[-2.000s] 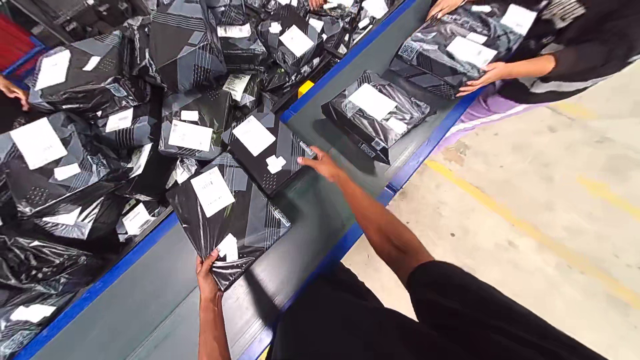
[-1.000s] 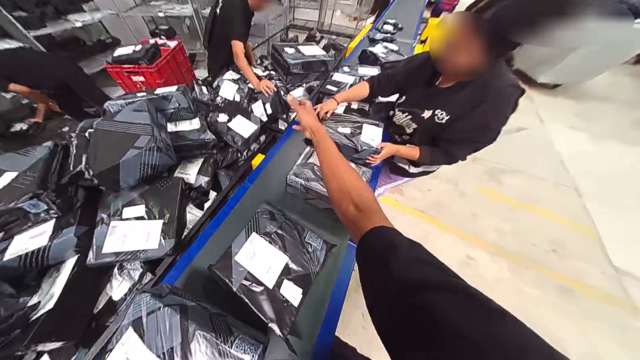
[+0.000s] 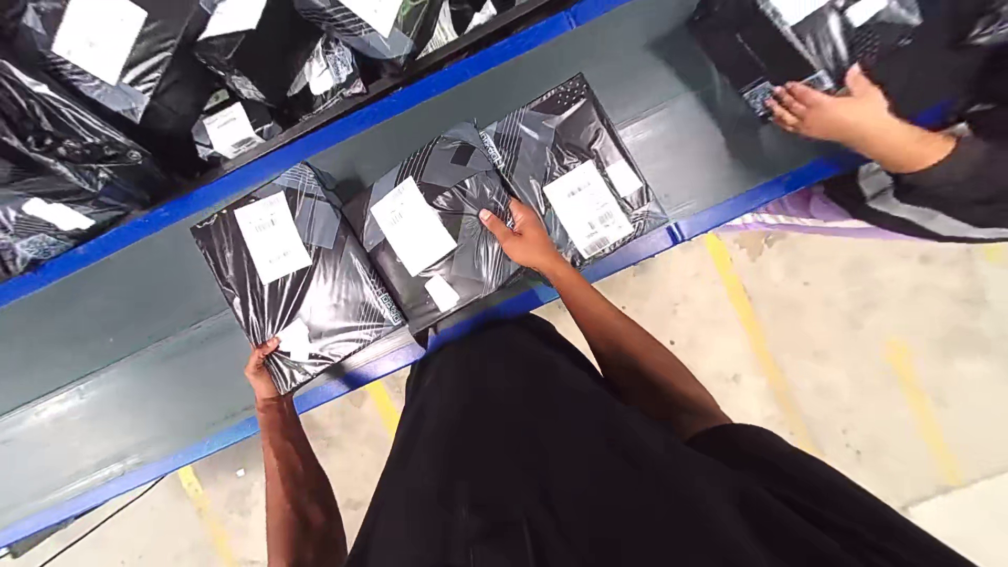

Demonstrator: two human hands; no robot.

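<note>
Three black plastic-wrapped parcels with white labels lie side by side on the grey chute with blue edges. My left hand (image 3: 264,370) grips the lower left corner of the left parcel (image 3: 335,272), fingers out of sight beneath it. On the middle parcel (image 3: 472,264) rests my right hand (image 3: 521,236), its thumb and fingers pinching the loose wrap near the right side. The right parcel (image 3: 543,150) touches the middle one and lies just beyond my right hand.
More wrapped parcels (image 3: 169,79) are heaped behind the chute's far blue rail (image 3: 354,110). At the upper right, another person's hand (image 3: 839,110) touches a dark parcel (image 3: 748,47) on the chute. Floor with yellow lines (image 3: 748,339) lies on the near side.
The view has swung down from the people further along. My right hand, stretched out far ahead a second ago, is now back on the middle parcel. My left hand has come into view.
</note>
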